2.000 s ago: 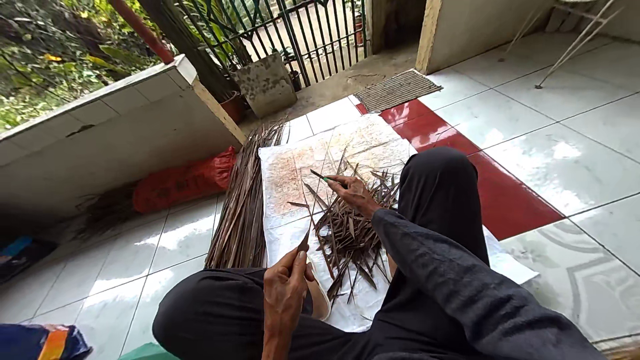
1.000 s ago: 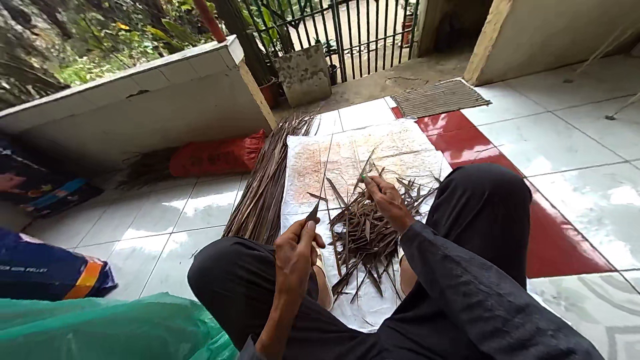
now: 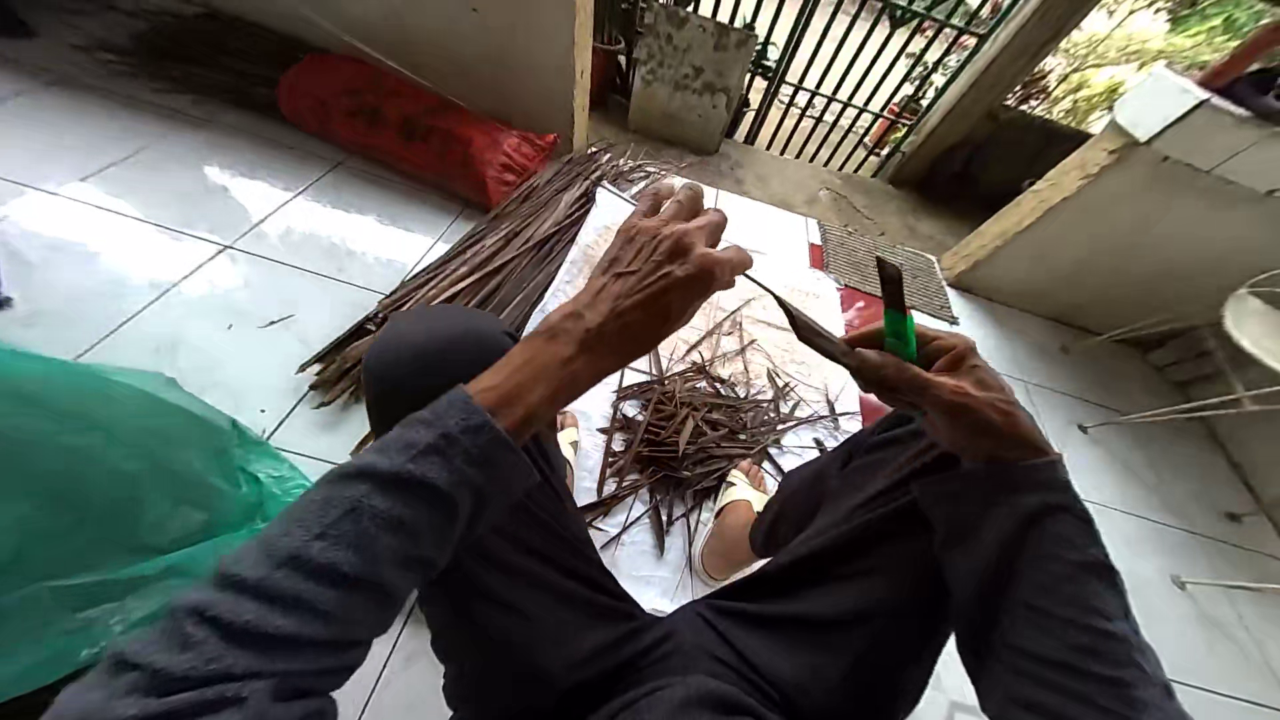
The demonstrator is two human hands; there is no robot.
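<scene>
My left hand (image 3: 665, 255) is raised over the white sheet (image 3: 640, 575), its thumb and a finger closed on the thin tip of a dry brown leaf strip (image 3: 808, 330). The strip's other end is in my right hand (image 3: 940, 385), which also holds a small knife (image 3: 893, 308) with a dark blade pointing up and green wrapping near it. Below both hands lies a loose pile of short brown leaf pieces (image 3: 690, 425) on the sheet, between my sandalled feet. A bundle of long dry leaves (image 3: 480, 270) lies along the sheet's left side.
A red sack (image 3: 400, 125) lies by the low wall at the upper left. Green plastic (image 3: 120, 510) covers the lower left. A grey mat (image 3: 885, 270) lies beyond the sheet, before a metal gate (image 3: 830, 85). Thin white furniture legs (image 3: 1180, 412) stand at right.
My left hand has moved forward and away from my body, and the strip now spans both hands. The view has turned strongly.
</scene>
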